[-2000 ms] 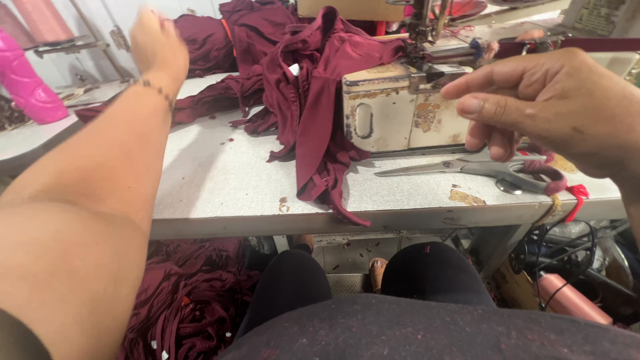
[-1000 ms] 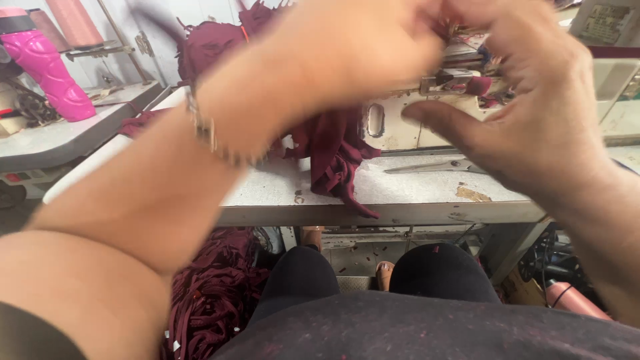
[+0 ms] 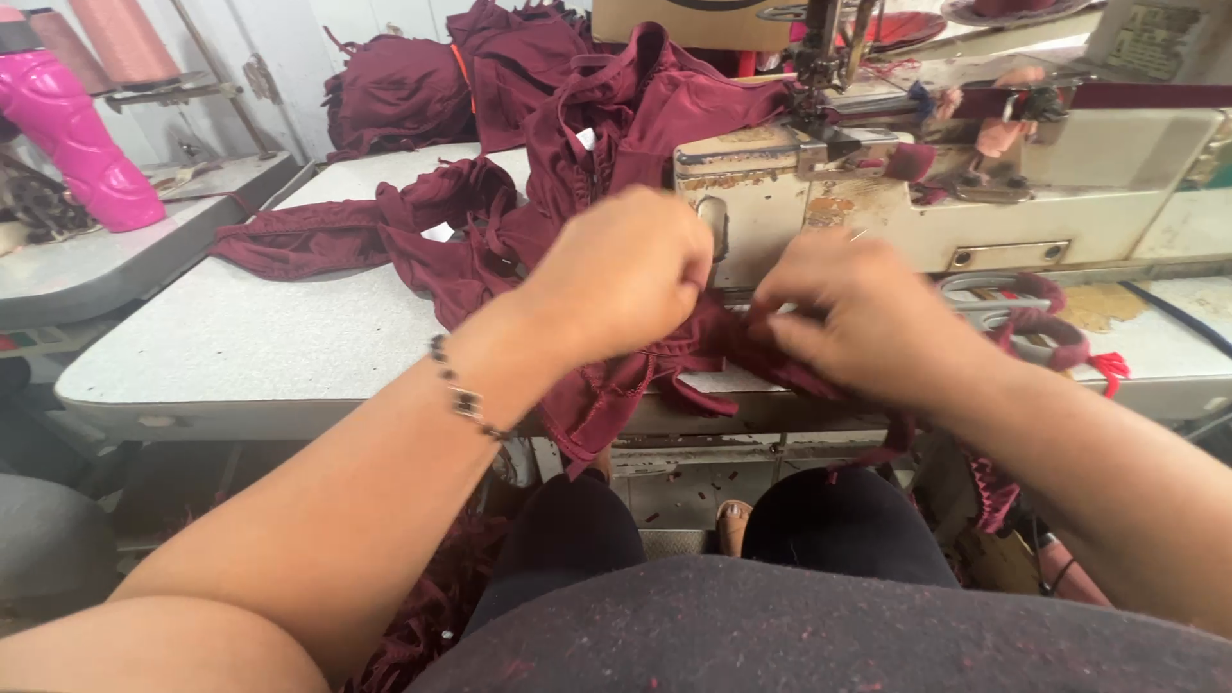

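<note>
Maroon fabric garments (image 3: 597,404) lie linked along the table and hang over its front edge, before the cream arm of an industrial sewing machine (image 3: 751,183). My left hand (image 3: 635,269), blurred, is closed over the fabric left of the machine's end. Just to its right, my right hand (image 3: 837,308) pinches a maroon piece between thumb and fingers, below the machine arm. Behind my right hand, the wrapped handles of scissors (image 3: 1049,337) show on the table; their blades are hidden.
A pile of maroon garments (image 3: 404,91) rests at the back of the white table (image 3: 250,337). On the side table at left stands a pink bottle (image 3: 87,144) near thread cones (image 3: 130,43). A cardboard box (image 3: 688,24) sits behind the machine. More maroon fabric lies on the floor.
Both hands have come down to the fabric at the table's front. The right hand was empty two seconds ago and now grips cloth. Garments now spread farther left across the table.
</note>
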